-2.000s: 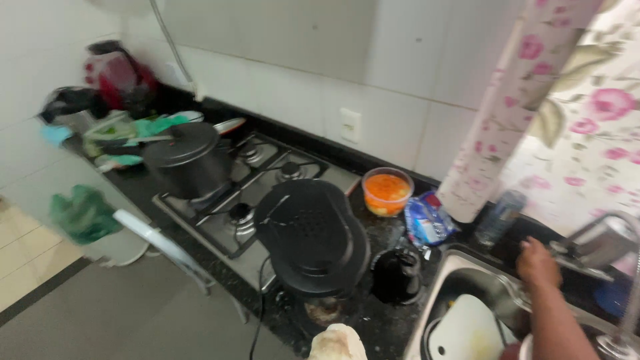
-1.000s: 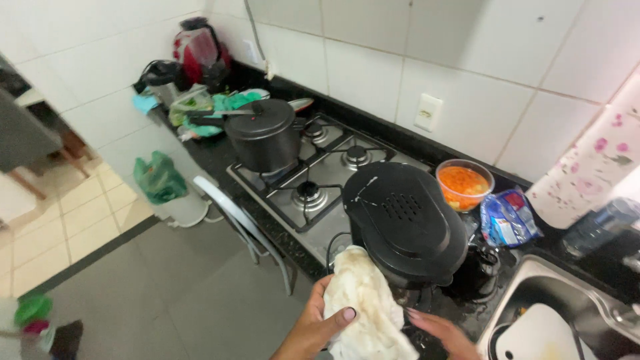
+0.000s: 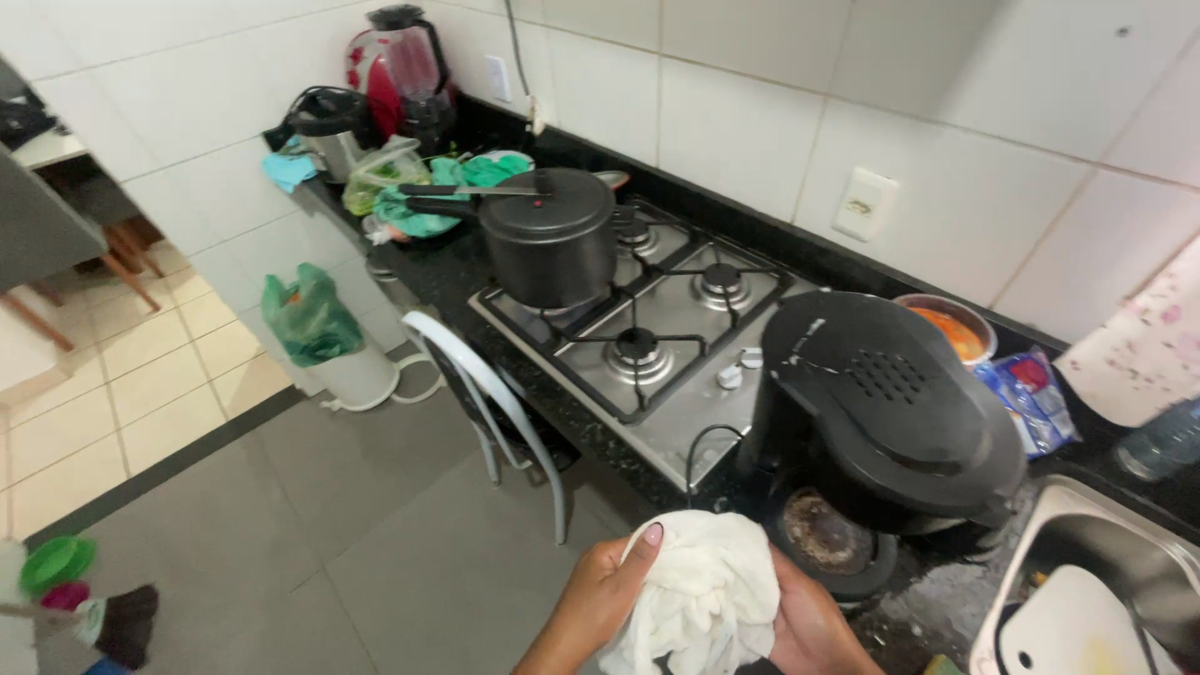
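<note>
Between my left hand (image 3: 605,595) and my right hand (image 3: 811,614) is a bunched white cloth (image 3: 708,586), gripped from both sides. Just beyond it stands a black coffee maker (image 3: 891,394), its round warming plate (image 3: 827,532) bare and stained, with a cord looping at its left. Left of the coffee maker is a steel gas cooktop (image 3: 637,347). A black pressure cooker (image 3: 548,239) sits on its far left burner area, a knife (image 3: 483,190) lying across the lid.
At right are a steel sink (image 3: 1059,506) with a white cutting board (image 3: 1078,623), a tub of orange food (image 3: 952,328) and a blue packet (image 3: 1031,398). A chair (image 3: 497,394) stands against the counter. A bin with a green bag (image 3: 314,314), a blender (image 3: 408,75) and a broom (image 3: 127,623) are farther left.
Two seconds ago one hand was over the sink by the faucet; now both hands hold the cloth in front of the coffee maker. The cloth is bunched rounder than a second ago. The view has swung left.
</note>
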